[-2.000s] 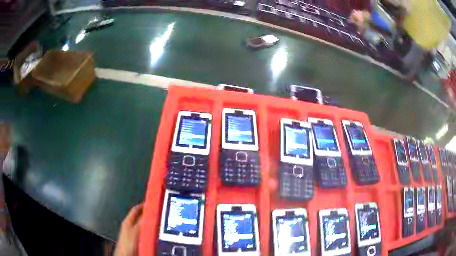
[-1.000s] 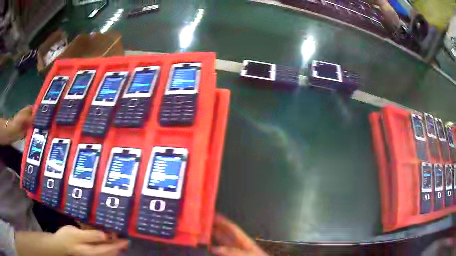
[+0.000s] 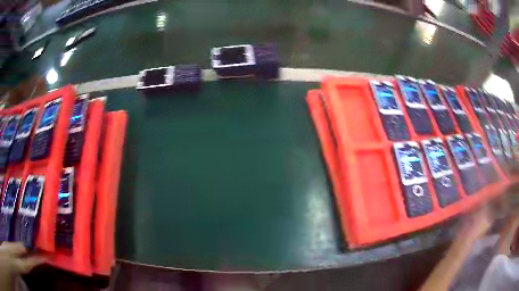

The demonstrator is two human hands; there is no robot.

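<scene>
A red tray of lit keypad phones (image 3: 410,165) stands at the right; its two leftmost pockets are empty, and another red tray edge shows beneath. A blurred bare forearm and hand, seemingly my right hand (image 3: 477,223), reach its near right edge; the fingers are too blurred to tell their grip. My left hand is not in view. Stacked red trays (image 3: 108,187) stand at the left, cut off by the picture edge, with lit phones in the upper ones.
Two unlit phones (image 3: 171,78) (image 3: 244,61) lie sideways on the green bench beyond the trays. A hand (image 3: 17,260), apparently another person's, is at the left tray's near edge. A white sleeve (image 3: 501,275) shows at the lower right. Small dark pieces lie at the far left.
The view has turned right. The phone tray from the middle now stands at the far left over other trays. The hand at its near right corner is gone; a blurred hand is at the right tray.
</scene>
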